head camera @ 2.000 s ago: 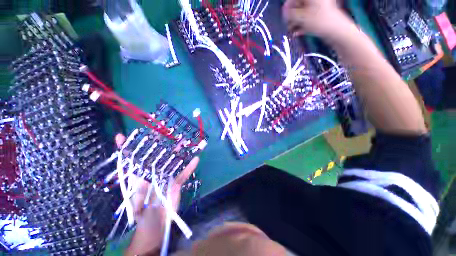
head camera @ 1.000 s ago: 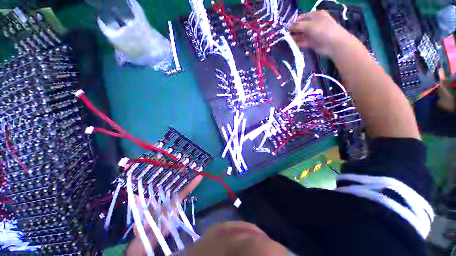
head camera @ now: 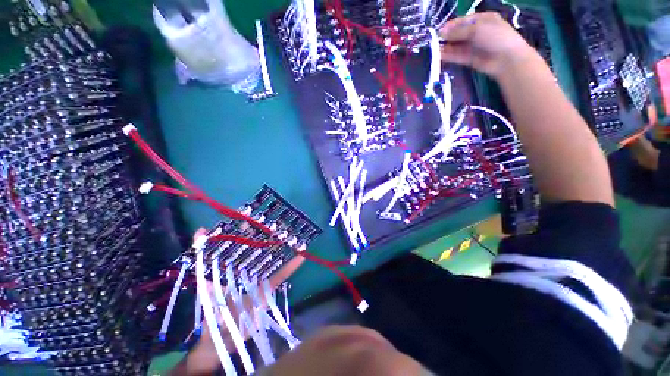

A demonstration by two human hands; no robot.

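Observation:
My left hand (head camera: 209, 355) holds a black circuit board panel (head camera: 288, 213) from below at the lower left. Fingers show at its edges; the palm is mostly hidden. White cables (head camera: 229, 312) hang from the panel's near side over my hand. Red cables (head camera: 213, 200) with small white plugs lie across it, their ends sticking out past both sides. My right hand (head camera: 470, 42) is at the top, fingertips closed at a white cable (head camera: 435, 62) above the black tray (head camera: 305, 121). The exact pinch is partly hidden.
A large stack of panels (head camera: 66, 205) stands at left. Wired panels (head camera: 364, 121) and loose white cables lie on the tray. A clear plastic bag (head camera: 209, 51) is at the back. Another person's arm (head camera: 646, 154) shows at the right edge.
Since the earliest frame, my right hand has moved down slightly to the white cable. The panel in my left hand has shifted right, and its red cables now spread out across it.

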